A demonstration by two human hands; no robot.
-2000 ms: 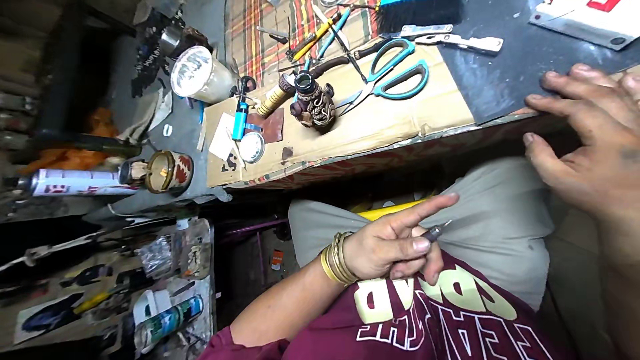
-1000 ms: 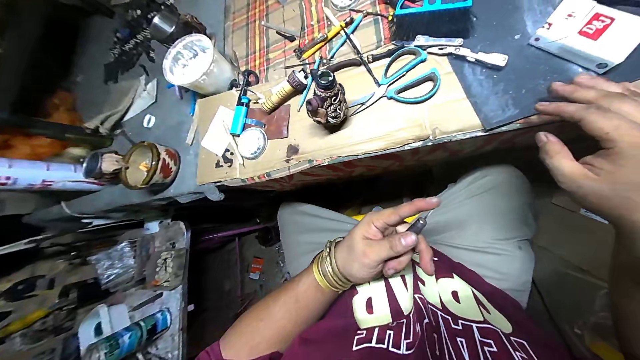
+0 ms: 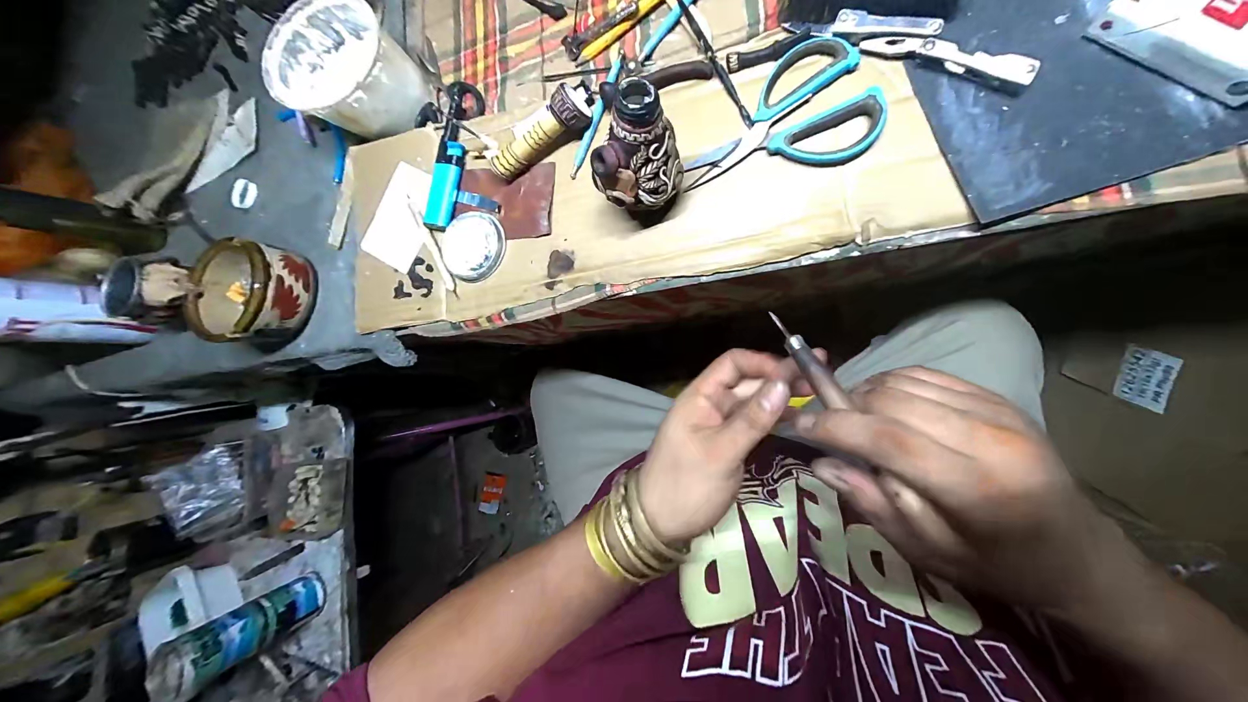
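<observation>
My right hand (image 3: pixel 936 458) grips a slim pointed hand tool (image 3: pixel 817 370) with a dark handle, its thin metal tip pointing up and left. My left hand (image 3: pixel 717 439), with several gold-coloured bangles (image 3: pixel 634 531) at the wrist, is beside it with curled fingers close to the handle; whether they touch it or hold anything is hidden. Both hands are above the lap. On the cardboard (image 3: pixel 760 229) behind them stands a dark, carved-looking small bottle (image 3: pixel 639 161) with an open neck. Blue-handled scissors (image 3: pixel 824 122) lie right of it.
A blue lighter (image 3: pixel 446 185), a round lid (image 3: pixel 474 246) and a spool-like item (image 3: pixel 536 132) lie left of the bottle. A white-smeared tub (image 3: pixel 336 73) and a decorated cup (image 3: pixel 258 292) are further left. Folding multitools (image 3: pixel 955 60) lie near a dark board (image 3: pixel 1082 127). A cluttered tray is lower left.
The pointed tool was in my left hand and is now in my right. My right hand has come from the table edge at the right to beside my left hand.
</observation>
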